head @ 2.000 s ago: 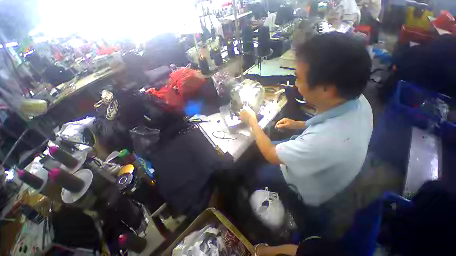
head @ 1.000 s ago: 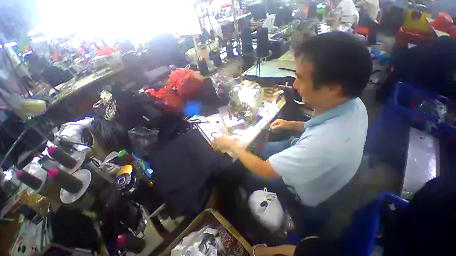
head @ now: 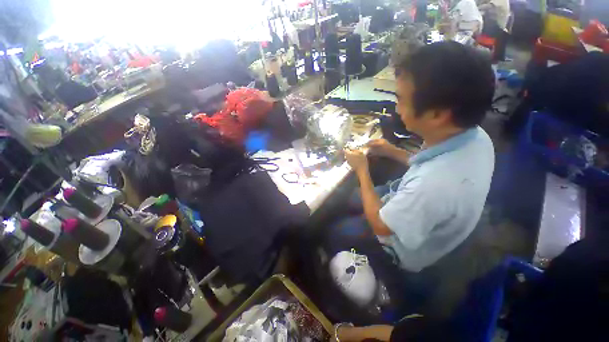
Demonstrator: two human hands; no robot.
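A shallow basket with a tan rim (head: 300,292) is cut off by the bottom edge. A crumpled white and grey heap (head: 266,324) lies in it, with brown-reddish bits beside it. My right forearm (head: 367,332), with a dark sleeve and a band at the wrist, reaches to the basket's right rim. The right hand itself is hidden or cut off at the bottom edge, so its grip cannot be told. My left hand is not in view.
A person in a light blue shirt (head: 441,194) sits at a lit sewing machine (head: 330,127). Dark fabric (head: 244,214) lies between us. Thread cones (head: 87,235) stand left. A white bundle (head: 354,275) is beyond the basket, a blue crate (head: 511,294) to the right.
The neighbour's hands have moved from apart to close together in front of the sewing machine. The basket and my right forearm have barely moved.
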